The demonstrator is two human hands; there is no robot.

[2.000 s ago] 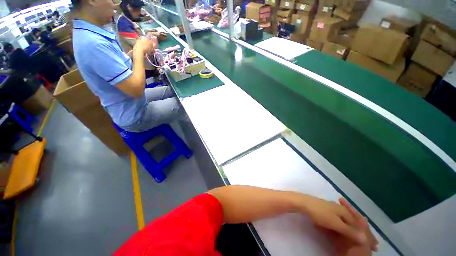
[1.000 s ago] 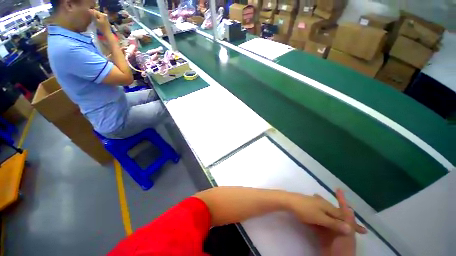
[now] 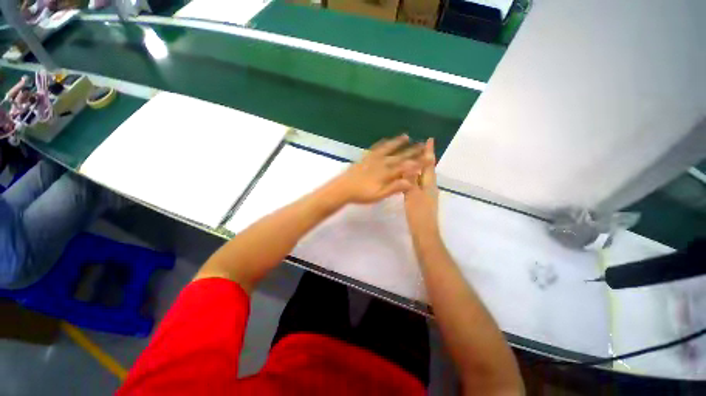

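Note:
My left hand (image 3: pixel 381 172) is over the far part of the white bench strip, slightly blurred, with its fingers spread against my right hand. My right hand (image 3: pixel 422 176) is upright beside it, palm side to my left hand and partly hidden by it. The two hands touch and no object shows between them. The black electric screwdriver (image 3: pixel 658 267) lies or hangs low at the right, its thin bit pointing left. A small loose pile of screws (image 3: pixel 543 274) is on the white surface left of the bit.
A clear bag with grey contents (image 3: pixel 577 226) lies by the upright white panel (image 3: pixel 573 100). The green conveyor (image 3: pixel 255 85) runs behind the bench. A box of pink corded parts (image 3: pixel 63 107) and a tape roll (image 3: pixel 101 97) are at far left, above a blue stool (image 3: pixel 108 282).
The view has swung right and down, bringing the screwdriver, screws, bag and my right forearm into view. My hands remain together, now with the left fingers spread higher.

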